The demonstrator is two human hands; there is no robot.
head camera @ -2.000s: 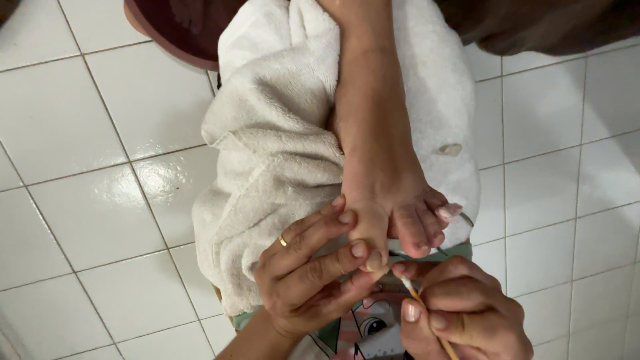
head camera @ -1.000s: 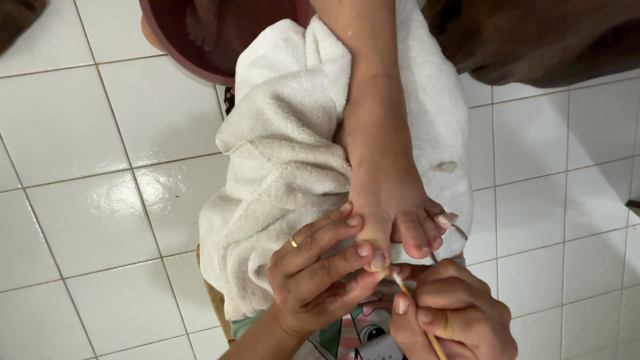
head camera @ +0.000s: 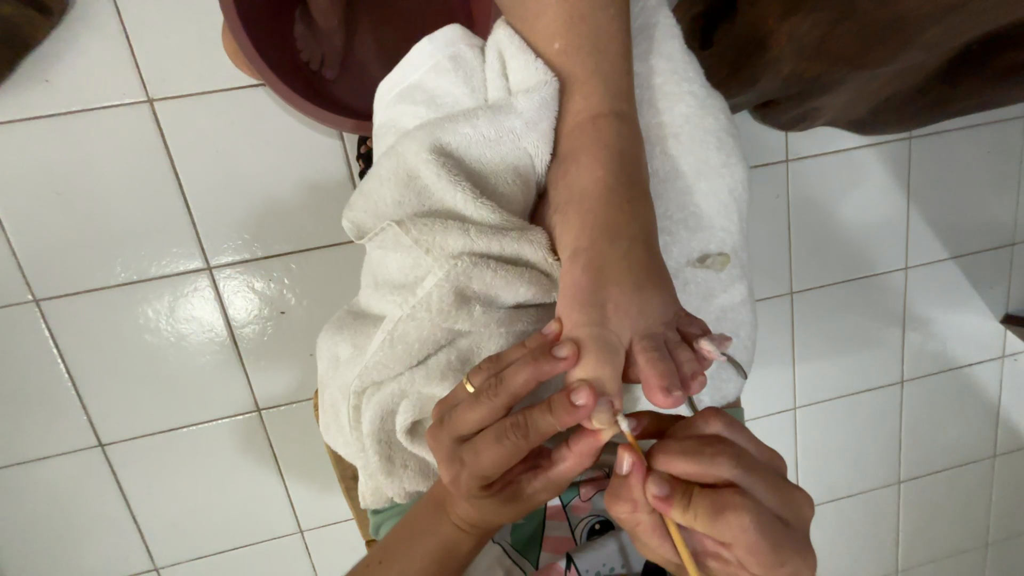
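A person's bare foot (head camera: 604, 280) rests on a white towel (head camera: 456, 264), toes pointing toward me. My left hand (head camera: 512, 432), with a gold ring, grips the big toe, fingertips around its nail (head camera: 603, 414). Between the thumb and fingers of my right hand (head camera: 712, 488) is a thin wooden stick (head camera: 678, 544), its tip wrapped in white cotton (head camera: 623, 424) and touching the edge of that nail. A slim curved metal tool (head camera: 734, 366) also passes through my right hand, with a pinkish-white tuft (head camera: 712, 346) at its far end beside the small toes. Its other end is hidden.
A dark red basin (head camera: 280, 88) with another foot (head camera: 318, 40) in it stands at the upper left. A small pale piece (head camera: 711, 262) lies on the towel. Brown fabric (head camera: 872, 56) hangs at the upper right. White floor tiles (head camera: 120, 184) surround the towel.
Both hands stay at the big toe, the left holding it and the right keeping the cotton tip by the nail. The view has shifted slightly.
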